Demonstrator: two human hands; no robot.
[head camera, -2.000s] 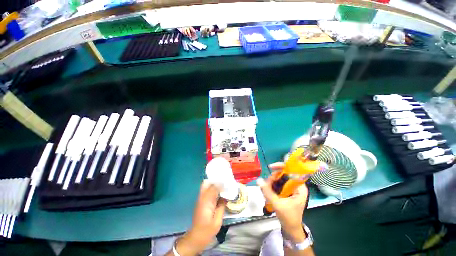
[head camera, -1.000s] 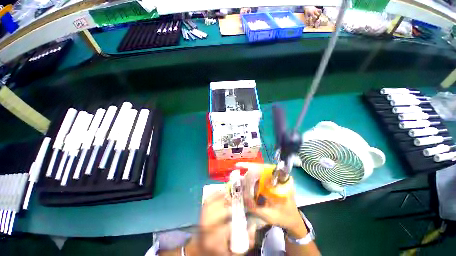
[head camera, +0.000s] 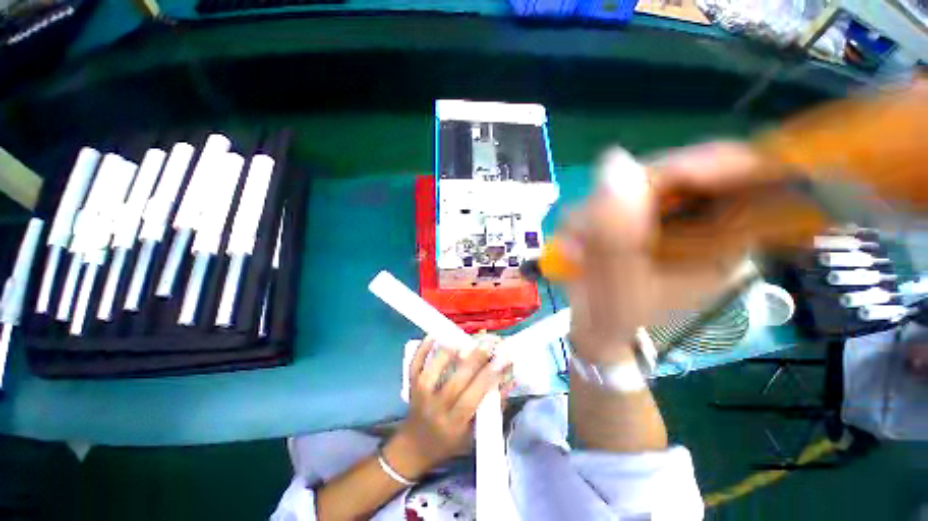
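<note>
My left hand (head camera: 450, 392) holds a white tripod leg assembly (head camera: 415, 308) at its hub, over the white fixture plate at the bench edge. Its flat arms spread in a Y, one up-left, one right, one down. The fingers cover the hub. My right hand (head camera: 621, 254), blurred, grips the orange electric screwdriver (head camera: 702, 239). The driver lies tilted, its dark tip beside the front of the white screw feeder (head camera: 496, 204). The feeder stands on a red base (head camera: 478, 306). Screws cannot be made out.
A black foam tray (head camera: 163, 356) with white stick units (head camera: 244, 204) lies at left. Another foam tray (head camera: 809, 295) with white units lies at right. A round fan (head camera: 702, 328) sits behind my right forearm. A blue bin (head camera: 575, 8) is on the far bench.
The white arms now spread out in my left hand. My right hand has raised the driver away from the hub, up and right, to the feeder front. The view has tilted down.
</note>
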